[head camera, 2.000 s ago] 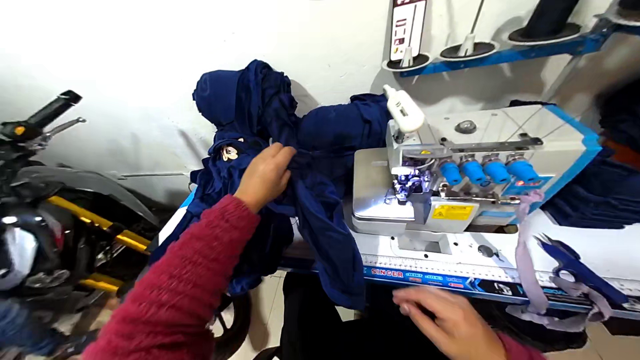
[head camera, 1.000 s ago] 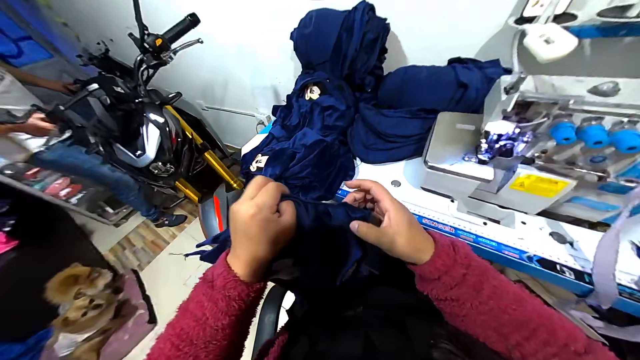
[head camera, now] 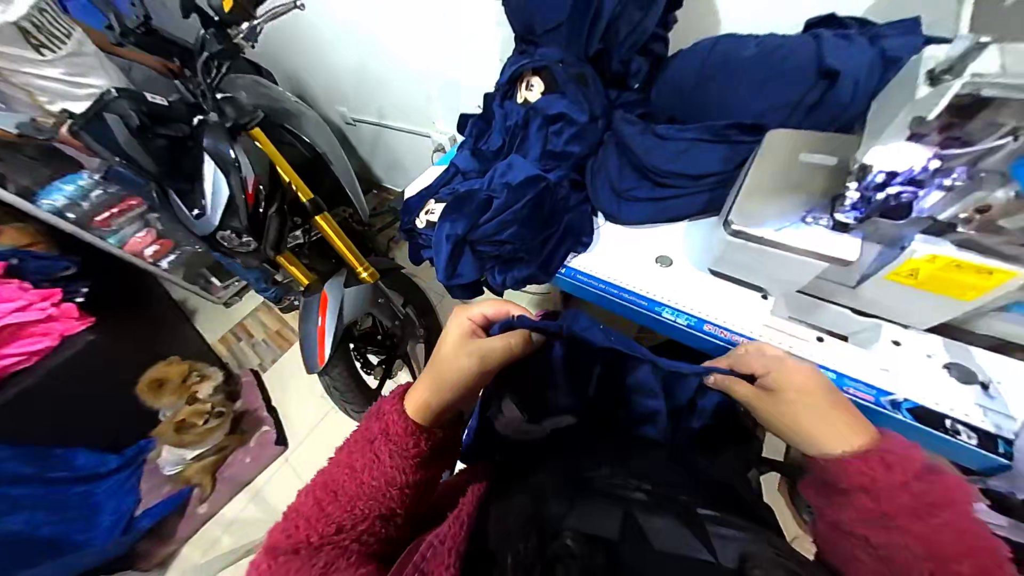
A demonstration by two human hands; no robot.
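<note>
A navy blue fabric piece (head camera: 608, 376) hangs over my lap, its top edge stretched between my hands. My left hand (head camera: 480, 356) pinches the left end of that edge between thumb and fingers. At the right end, my right hand (head camera: 780, 392) grips the same edge near the front of the sewing table (head camera: 664, 280). Beyond them lies a heap of navy garments (head camera: 520, 192) with small printed patches. A rolled navy cloth bundle (head camera: 768, 80) rests beside it, left of an industrial overlock sewing machine (head camera: 904, 200) whose lamp is lit.
A motorcycle (head camera: 312, 216) stands left of the table, with a person (head camera: 56, 56) behind it. Two small dogs (head camera: 188, 416) are on a pink mat (head camera: 248, 448) at the lower left. Pink cloth (head camera: 36, 320) and blue cloth (head camera: 64, 488) lie at the far left.
Two seconds ago my left hand was on the navy heap and my right hand was apart from it. Since one second ago my hands have spread apart, stretching the fabric's edge. The view has swung left.
</note>
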